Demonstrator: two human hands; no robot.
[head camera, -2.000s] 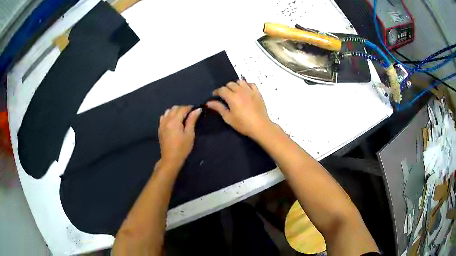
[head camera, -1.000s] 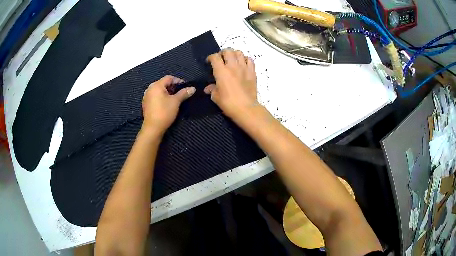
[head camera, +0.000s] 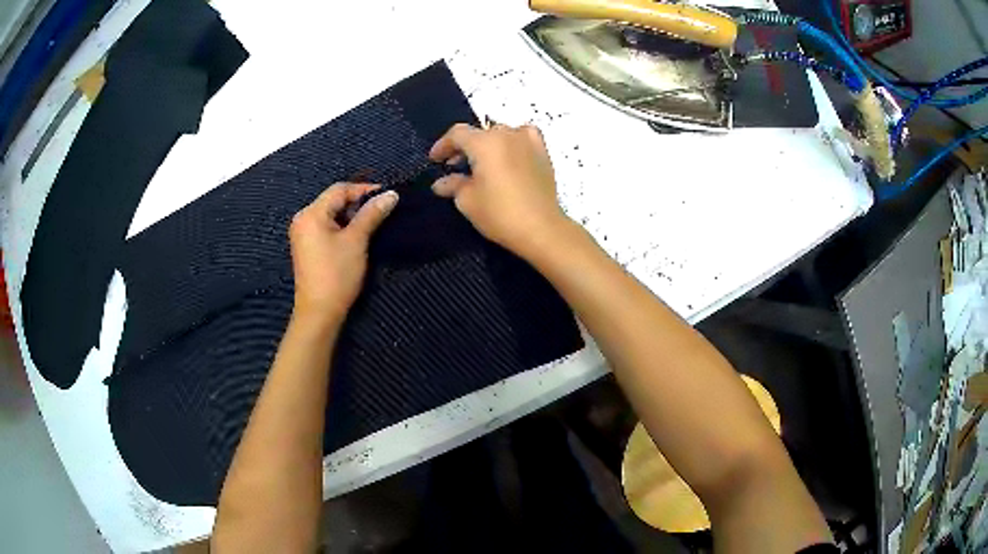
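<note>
Dark ribbed knit panels lie on the white pressing table, one edge overlapping along the middle. My left hand pinches the raised dark edge between thumb and fingers near the centre. My right hand pinches the same edge a little further right with its fingertips. A short stretch of the edge runs between the two hands. Another long dark panel with a rounded end lies at the left.
A steam iron with a yellow handle lies at the back right, its blue hose running right. A red-framed unit stands behind. A round wooden stool is below the table. Scraps are heaped at far right.
The view has shifted, so the panels and iron sit higher in the picture. Both hands have moved up the panel, and the right fingers have closed onto the edge.
</note>
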